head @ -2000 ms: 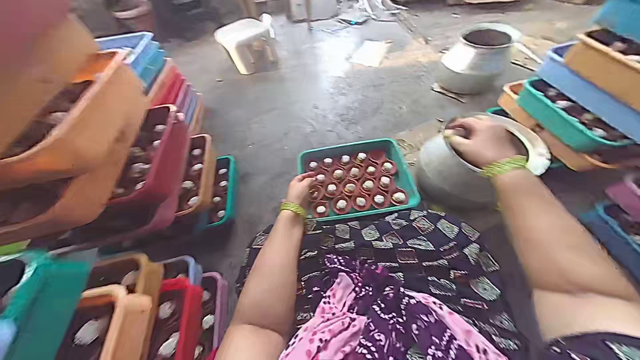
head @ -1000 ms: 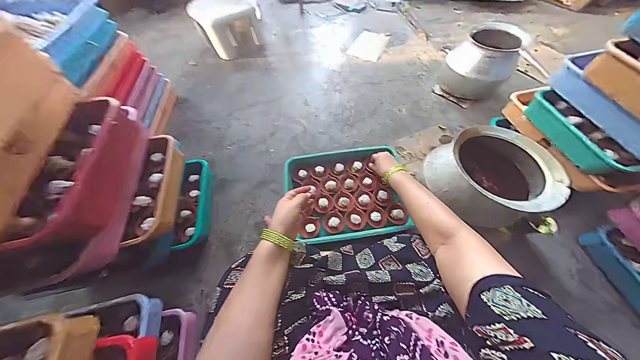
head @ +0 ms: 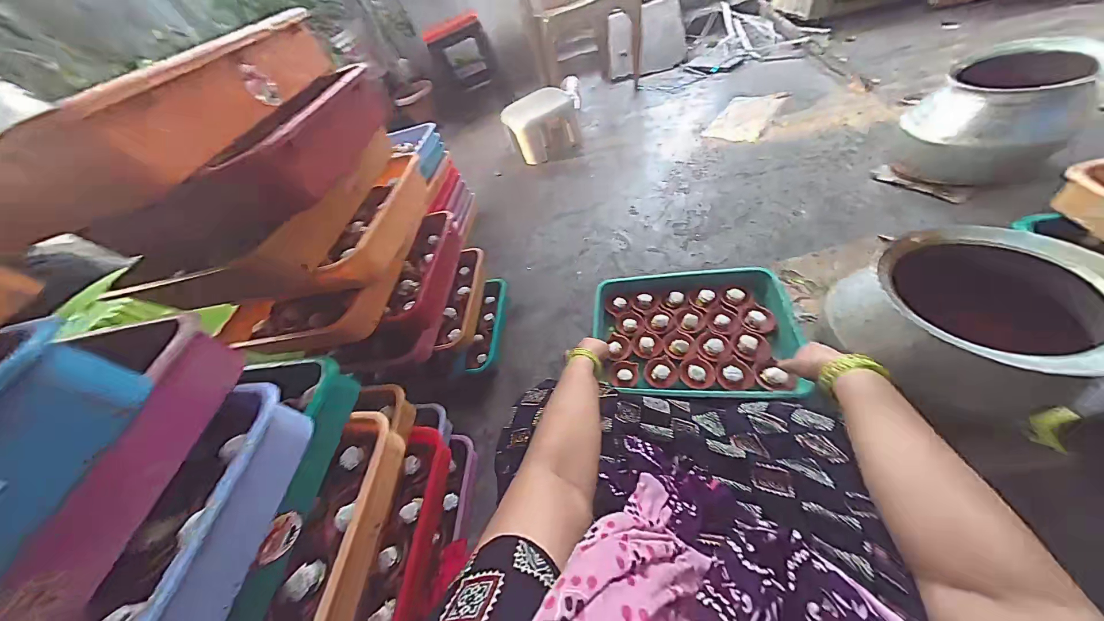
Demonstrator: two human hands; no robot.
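In front of my lap lies a green plastic tray (head: 690, 278) with rows of small reddish-brown clay cups (head: 690, 323), each with a white lump in it. My left hand (head: 593, 349) is at the tray's left side, its fingers partly hidden by the rim and wrist. At the near right corner, my right hand (head: 809, 360) has its fingers over the rim, close to the corner cup. Both wrists wear yellow-green bangles. Right of the tray stands a wide metal pot (head: 862, 310) with dark reddish contents.
Stacked coloured trays with similar cups stand at left, among them a red tray (head: 423, 509) and an orange tray (head: 366, 517). A second metal pot (head: 992, 129), a plastic stool (head: 543, 125) and a flat sheet (head: 746, 116) are farther off.
My right hand was at the pot's mouth two seconds ago, then at the tray's far right corner; now it is at the near right corner. My left hand has moved from over the cups to the left side.
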